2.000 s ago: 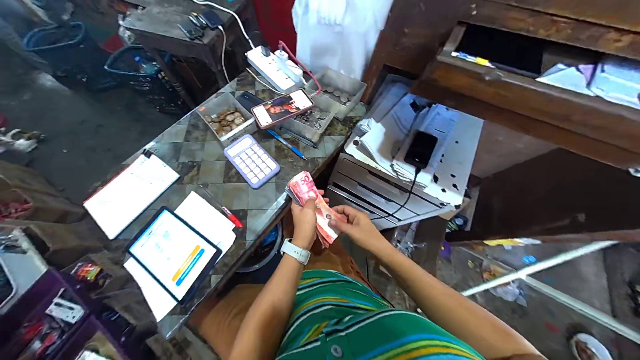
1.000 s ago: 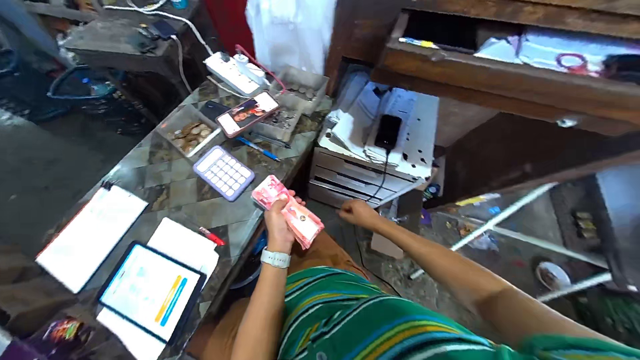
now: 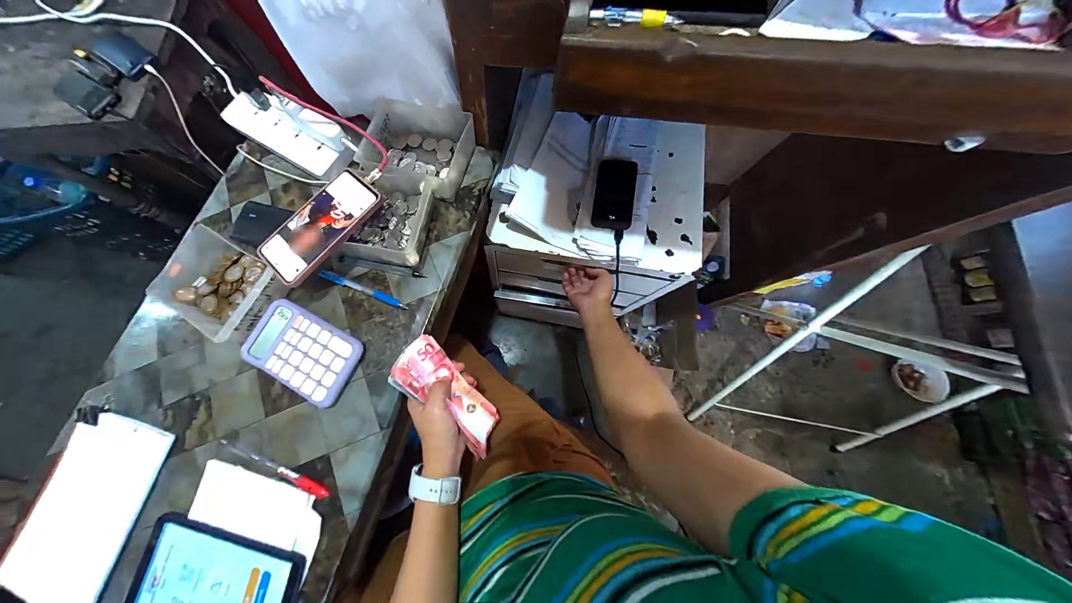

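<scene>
My left hand, with a white watch on the wrist, holds a folded stack of red banknotes above my lap, beside the table edge. My right hand reaches to the front of a white drawer cabinet, at its upper drawers; its fingers are curled, and whether they touch a drawer I cannot tell. On the cabinet lie papers and a black phone on a cable. A purple calculator and a blue pen lie on the tabletop, left of the notes.
Plastic containers of coins stand on the table, a lit phone resting across them near a white power strip. A tablet, a clipboard and a red-capped pen are lower left. A wooden drawer edge overhangs the cabinet's right side.
My right hand was at the banknotes two seconds ago; it has moved away from them to the cabinet's drawer fronts. The left hand still holds the notes.
</scene>
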